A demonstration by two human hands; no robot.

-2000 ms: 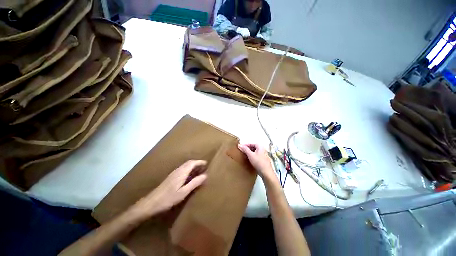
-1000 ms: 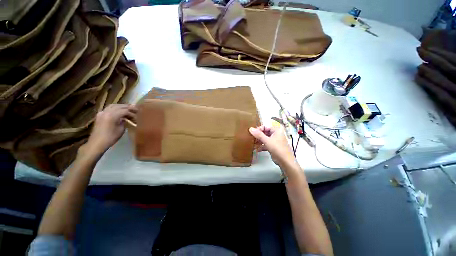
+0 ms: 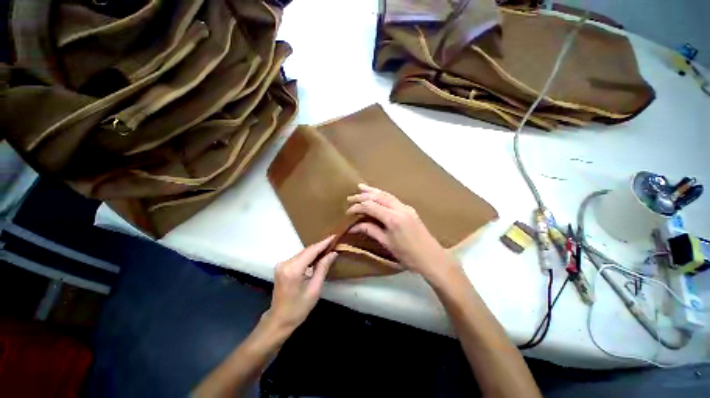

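Note:
A brown bag panel (image 3: 412,155) lies on the white-covered table near its front edge, with one end folded over and a darker red-brown patch (image 3: 289,159) at its left corner. My left hand (image 3: 300,276) pinches the panel's near edge between thumb and fingers. My right hand (image 3: 393,225) is just right of it, fingers bent over the folded edge and holding it. A pale tan edge strip shows below my right hand. The fingertips inside the fold are partly hidden.
A tall pile of brown bags (image 3: 195,101) stands at left. More bags (image 3: 560,62) lie at the far side under a pale cable (image 3: 520,155). At right are a yellow-and-dark pad (image 3: 518,236), tangled cords with red clips (image 3: 573,255), a white pot (image 3: 627,214) and a yellow-and-black box (image 3: 688,253).
The panel has been turned from lying crosswise, its fold now slanting. Both hands have come together at its near edge. The view has shifted left, and the yellow-and-dark pad is in clear sight.

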